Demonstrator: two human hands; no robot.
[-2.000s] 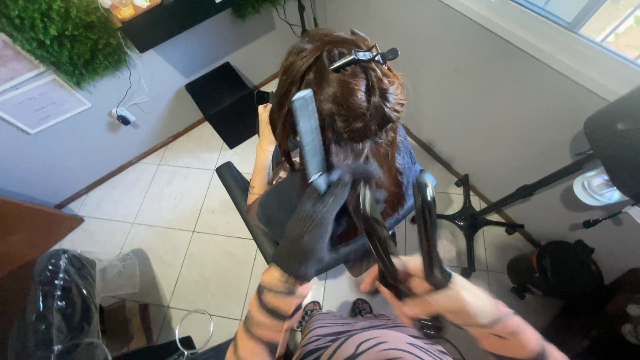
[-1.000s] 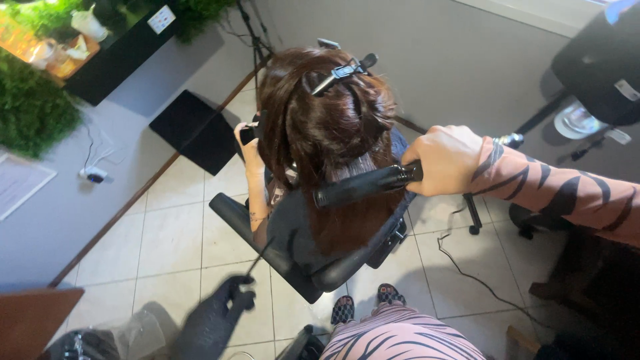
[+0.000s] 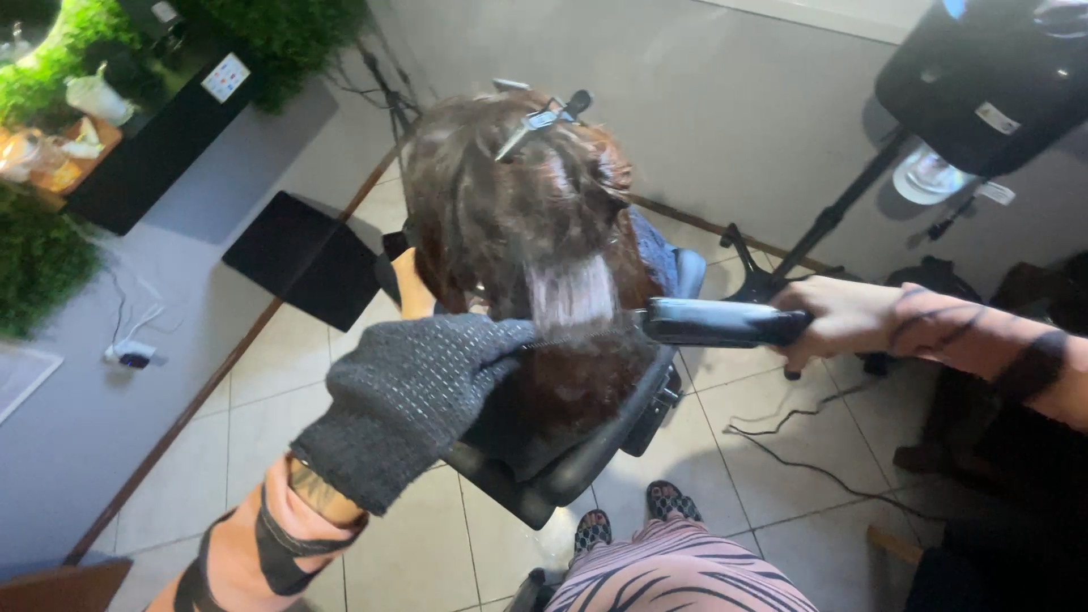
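A seated person's long brown hair [image 3: 501, 195] fills the middle of the head view, with a hair clip [image 3: 537, 126] holding its upper part. My left hand [image 3: 425, 391], in a dark knitted glove, grips a fine-toothed comb [image 3: 565, 340] that lies across the back hair. Above the comb, a lighter lock [image 3: 574, 293] hangs flat. From the right, my bare right hand [image 3: 820, 319] is closed on a black hair straightener [image 3: 722, 321]. Its plates point left and end just right of the lighter lock, beside the comb's tip.
The person sits in a black salon chair [image 3: 552, 476]. A black footrest or panel [image 3: 302, 259] is by the left wall. At right stand a wheeled stand [image 3: 820, 234] with a black salon appliance [image 3: 986, 85], and a cord [image 3: 816, 466] on the tiled floor. A black shelf [image 3: 157, 144] holds small items.
My left hand has come up from the lower left to the back of the hair. The straightener has moved right, off the hair it lay across one second ago.
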